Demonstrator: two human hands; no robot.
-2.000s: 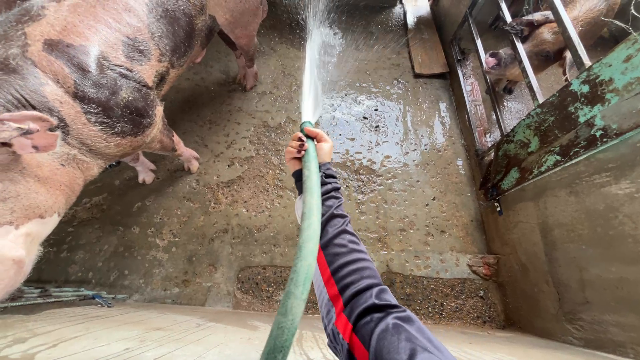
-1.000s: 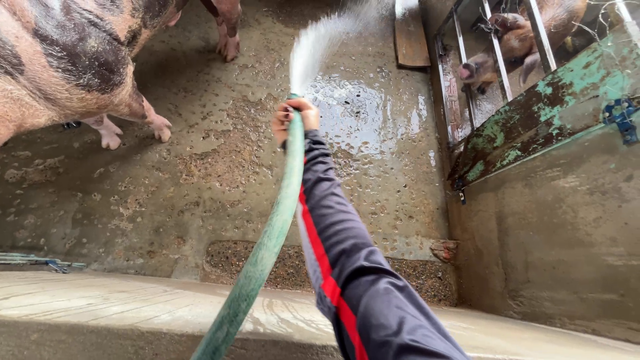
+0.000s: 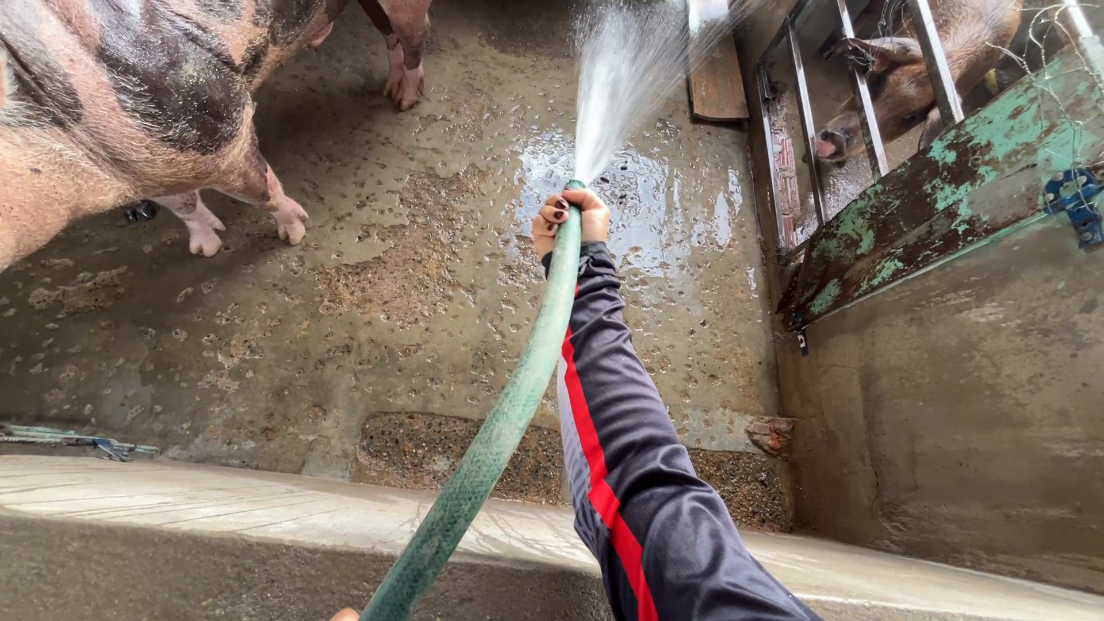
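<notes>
My right hand (image 3: 571, 216), at the end of a dark sleeve with a red stripe, is closed around a green hose (image 3: 509, 423) just below its mouth. A wide white spray of water (image 3: 608, 78) leaves the hose toward the top of the view and falls on the wet concrete floor (image 3: 431, 345). Of my left hand (image 3: 345, 615) only a fingertip shows at the bottom edge, beside the hose; what it does is hidden. A large pig (image 3: 172, 95) with pink and dark patches stands at the upper left, its trotters on the floor.
A low concrete wall (image 3: 216, 500) runs across the front. At right, metal bars (image 3: 802, 121) and a rusty, green-painted panel (image 3: 931, 190) top a concrete wall; a brown pig (image 3: 906, 78) is behind the bars. A wooden board (image 3: 718, 82) lies at the top. Thin green rods (image 3: 69, 437) lie at the left.
The spray bent toward the upper right a second ago and now fans out more widely. A fingertip has come into view at the bottom edge. My right hand keeps its hold on the hose.
</notes>
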